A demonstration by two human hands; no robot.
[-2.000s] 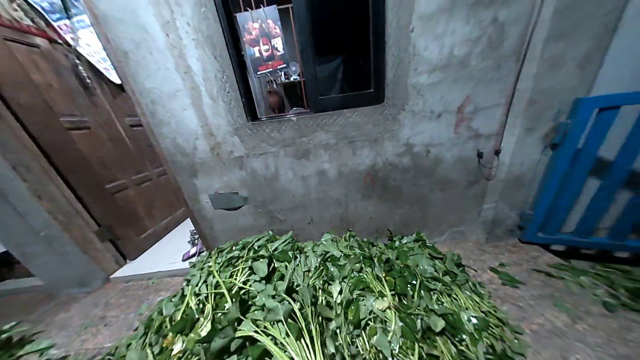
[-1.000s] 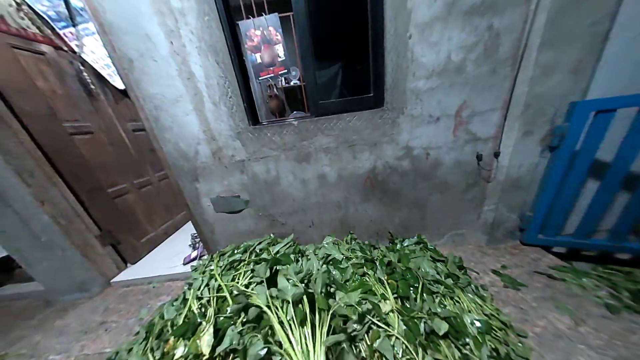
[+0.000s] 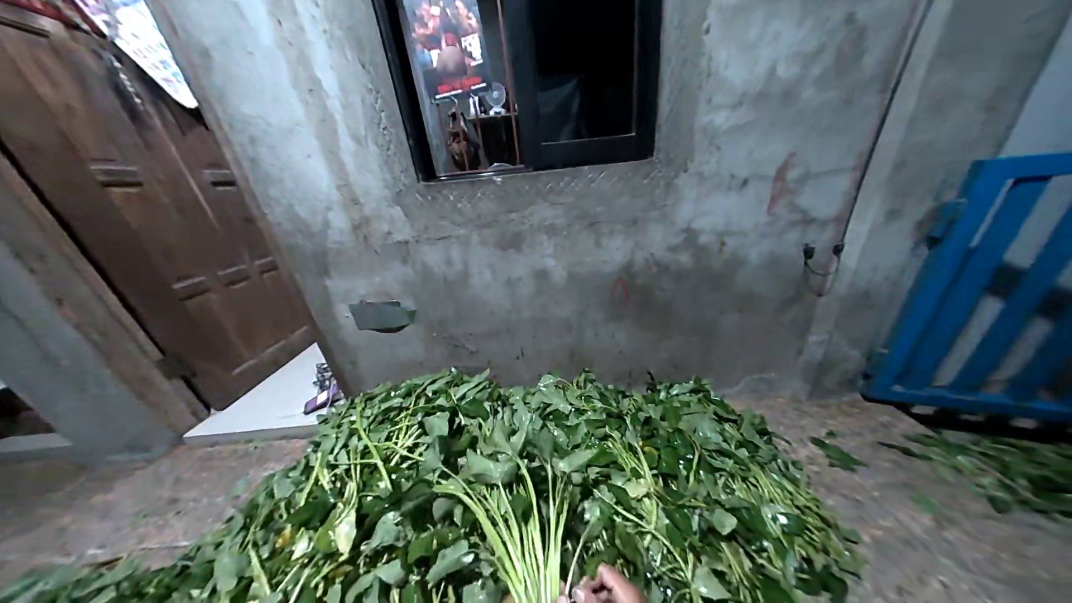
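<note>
A big heap of leafy green stems (image 3: 703, 469) lies on the ground against the wall. At the bottom middle, a bunch of pale green stems (image 3: 523, 536) stands with its leaves pointing away from me and its lower ends cut off by the frame's edge. My right hand (image 3: 610, 586) shows only as bent fingers at the bottom edge, touching the right side of the bunch low down; how firmly it holds is hidden. Of my left hand, at most a sliver of skin (image 3: 507, 599) appears at the left of the stems, too little to read.
A grey plastered wall (image 3: 519, 276) with a barred window rises behind the heap. On the left are a brown wooden door (image 3: 167, 218) and a white doorstep (image 3: 260, 402) bearing a purple item. A blue slatted gate (image 3: 946, 293) stands at right, with more cut greens (image 3: 1013, 477) beside it.
Fingers of my right hand have come into view at the bottom edge. The bunch of stems stands more gathered and shows farther up in front of the heap than two seconds ago.
</note>
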